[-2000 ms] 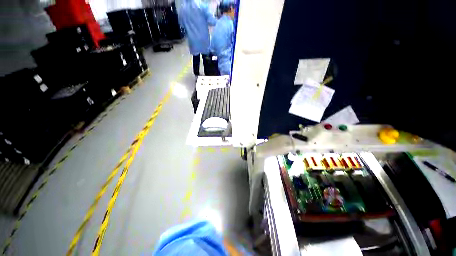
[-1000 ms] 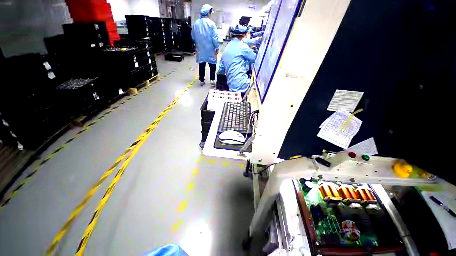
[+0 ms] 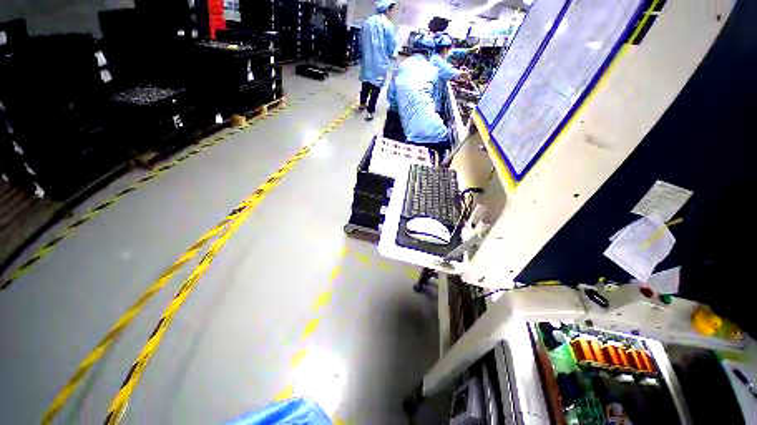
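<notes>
Neither of my hands is in the picture. A piece of blue clothing shows at the bottom edge. The nearest work item is a green power board in a carrier at the lower right, cut off by the bottom edge. A row of orange ribbed coils stands along its far side. A red-brown side bar runs along its left side.
A keyboard and white mouse lie on a shelf beside the white machine frame. Black crates stand at the left. Yellow-marked floor runs between. People in blue coats are at the back.
The view has swung, so the machine, shelf and board sit further right and the board is more cut off. The blue clothing at the bottom shows less than two seconds ago.
</notes>
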